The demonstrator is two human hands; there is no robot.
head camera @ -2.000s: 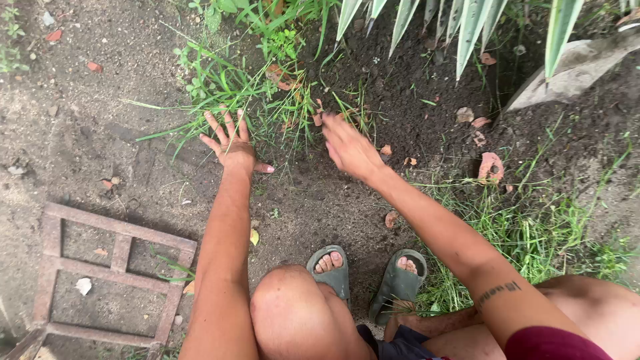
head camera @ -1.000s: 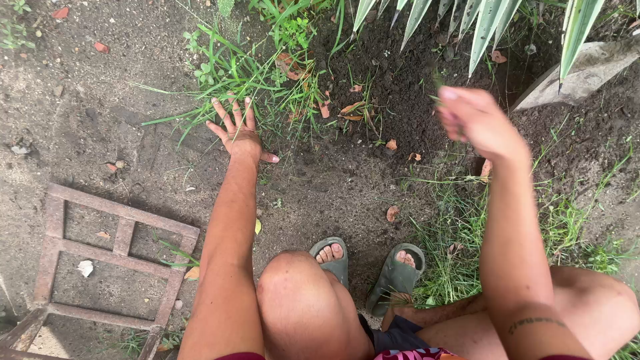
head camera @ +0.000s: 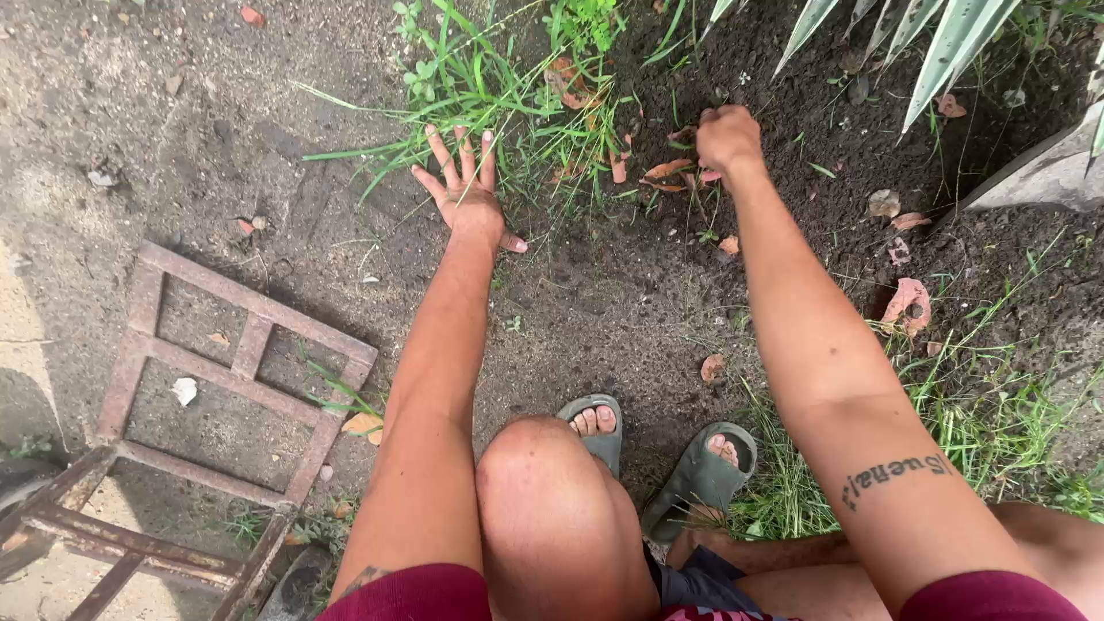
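My left hand [head camera: 470, 194] rests with spread fingers on the soil, its fingertips at the lower edge of a clump of green grass [head camera: 483, 95]. To the right, my right hand [head camera: 729, 142] is down at the dark loose soil [head camera: 802, 164], fingers curled in. Whether anything is between those fingers is hidden. Brown dry leaves [head camera: 666, 171] lie just left of it, and thin stems show below it. A reddish fragment [head camera: 618, 166] lies between the hands, beside the grass.
A rusty metal frame [head camera: 233, 384] lies at lower left. Stiff pointed leaves [head camera: 957, 52] hang in at upper right, above a pale slab [head camera: 1052, 172]. More grass [head camera: 983, 414] grows at right. My sandalled feet [head camera: 604, 431] are at lower middle.
My right hand went from beside the grass out to the right, raised, and is now back down at the soil near the dry leaves. My left hand has stayed by the grass clump.
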